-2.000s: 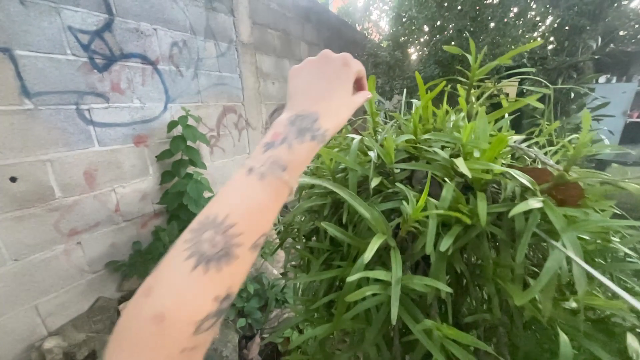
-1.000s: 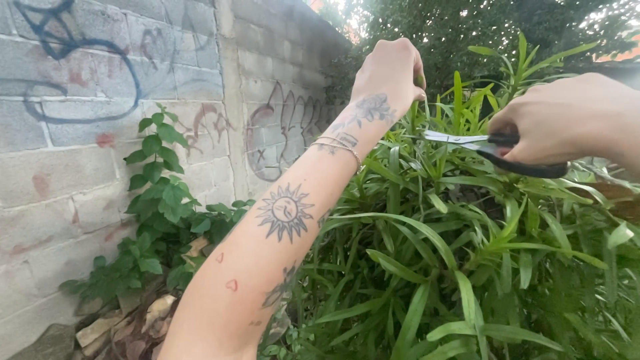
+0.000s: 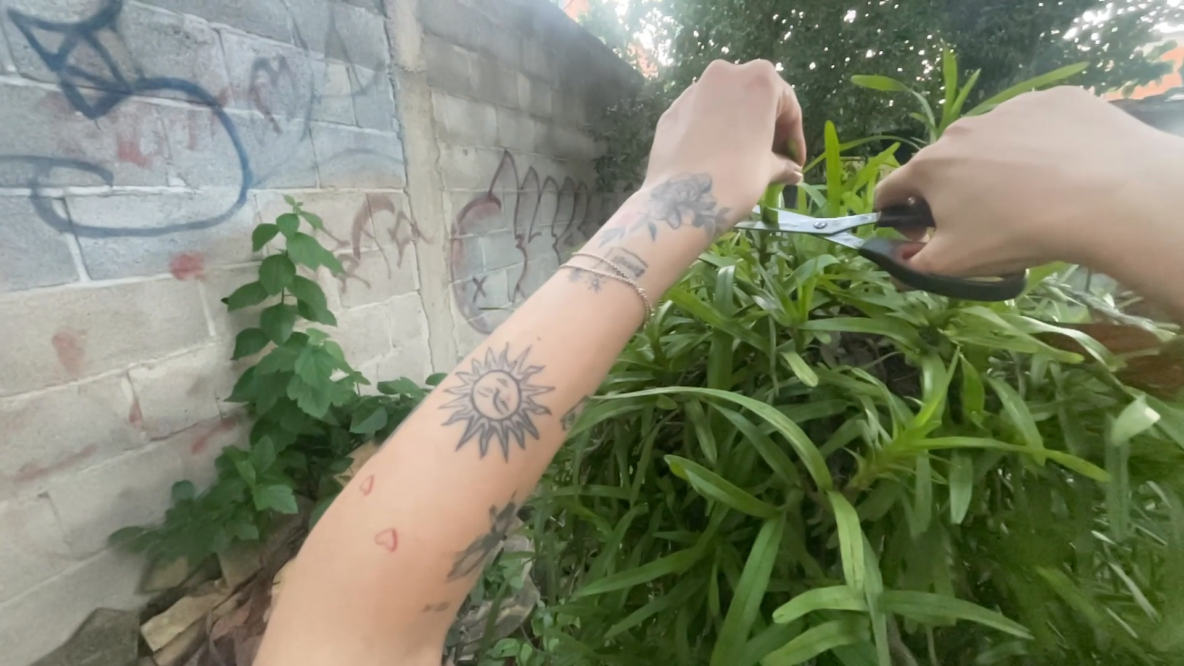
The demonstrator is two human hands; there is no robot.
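My left hand (image 3: 731, 134) reaches up over the left side of a bushy green plant (image 3: 740, 462) with long narrow leaves. Its fingers are closed on a green leaf (image 3: 770, 199), mostly hidden by the hand. My right hand (image 3: 1008, 185), coming in from the right edge, holds a pair of scissors (image 3: 832, 225) by the black handles. The metal blades point left, just below my left fingertips, around or beside the held leaf; whether they have cut into it I cannot tell.
A concrete block wall (image 3: 139, 314) with graffiti runs along the left. A broad-leaved climbing plant (image 3: 296, 351) grows against it, above rocks (image 3: 176, 620) at the bottom left. Trees (image 3: 832, 55) stand behind the bush.
My right hand and the scissors, out of view two seconds ago, came in from the right. Since one second ago the blades have moved up close beneath my left fingers.
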